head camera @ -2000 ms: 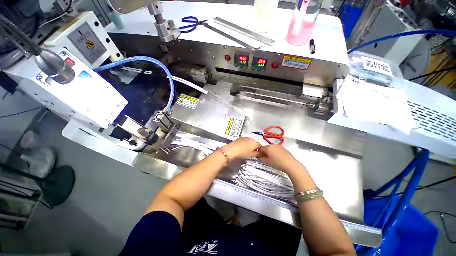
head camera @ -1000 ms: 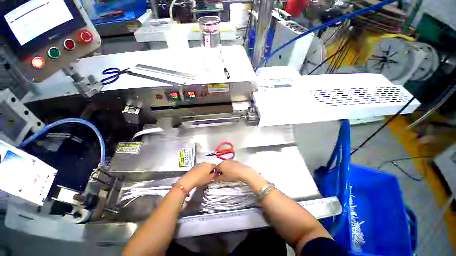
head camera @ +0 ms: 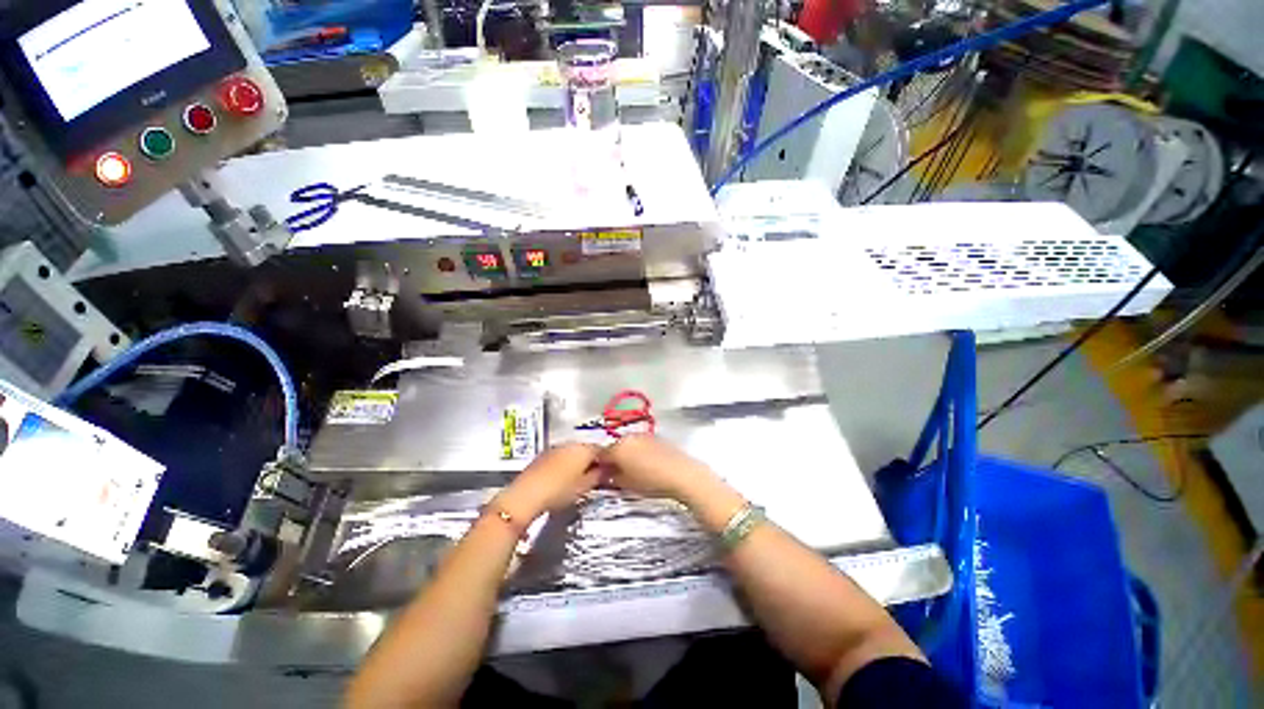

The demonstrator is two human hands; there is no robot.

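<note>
A loose heap of thin white cables (head camera: 638,542) lies in the steel collecting tray (head camera: 610,605), under and in front of my hands. More white cables lie at the tray's left end. My left hand (head camera: 557,478) and my right hand (head camera: 649,467) meet at the fingertips above the back edge of the heap. The fingers are bent together; whether they hold a cable is too small and blurred to tell. Small scissors with red handles (head camera: 629,414) lie on the steel plate just behind my hands, blades pointing left.
A steel cover plate (head camera: 430,431) with yellow labels is left of my hands. A clamp mechanism and blue hose (head camera: 284,381) stand further left. Blue-handled scissors (head camera: 316,205) and a clear bottle (head camera: 589,104) are on the white top shelf. A blue crate (head camera: 1054,554) holds white scraps at right.
The view has swung right since the oldest frame, bringing the control panel and crate into fuller view. My hands stay together over the heap, with little change in the last second.
</note>
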